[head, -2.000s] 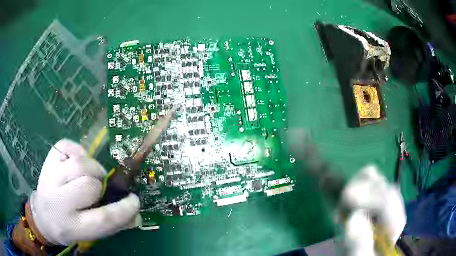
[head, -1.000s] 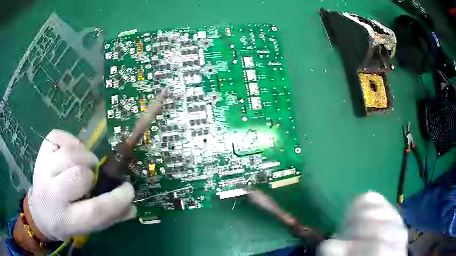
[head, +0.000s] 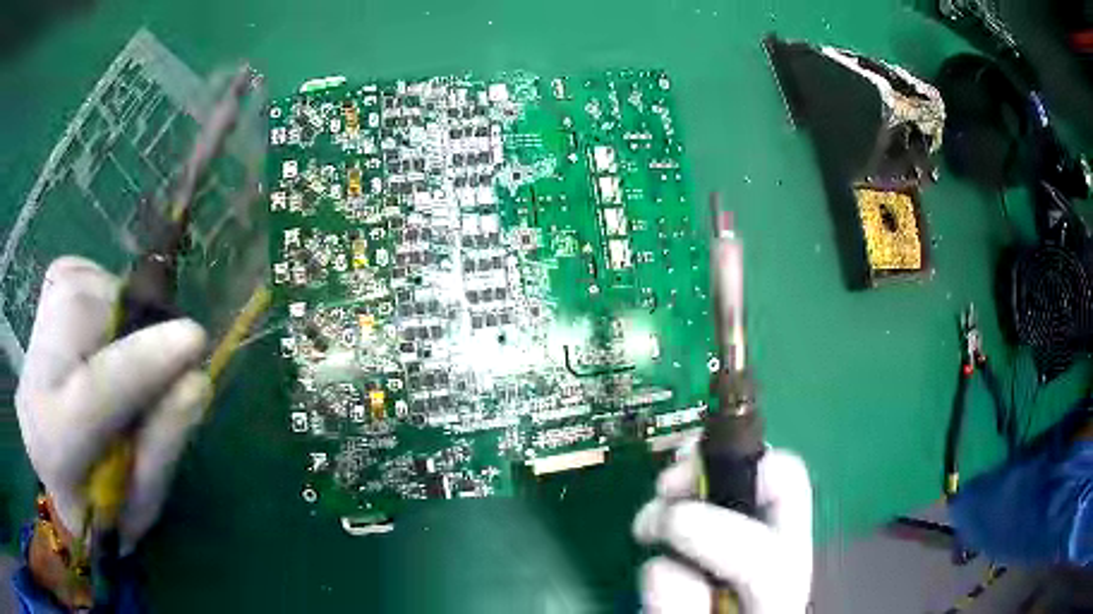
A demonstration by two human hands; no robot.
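A populated green circuit board (head: pixel 479 288) lies flat in front of me. My left hand (head: pixel 108 396), in a white knit glove, grips a soldering iron (head: pixel 150 282) with a yellow handle and black collar. Its tip points up over the grey-white template (head: pixel 96 180), left of the board. My right hand (head: pixel 731 528), also gloved, grips a second soldering iron (head: pixel 729 312). Its tip points up by the board's right edge; contact cannot be told. A yellow strip (head: pixel 240 330) lies between my left hand and the board.
A black iron stand (head: pixel 881 102) with a whitish crusted top is at the upper right, a yellow sponge (head: pixel 891 228) in front of it. Red-black side cutters (head: pixel 962 390) lie at right. A black round fan (head: pixel 1049 300) and a blue sleeve (head: pixel 1025 498) are at the right edge.
My left iron has swung off the board to the upper left, over the template. My right hand has moved left, and its iron now points up instead of towards the board's lower edge.
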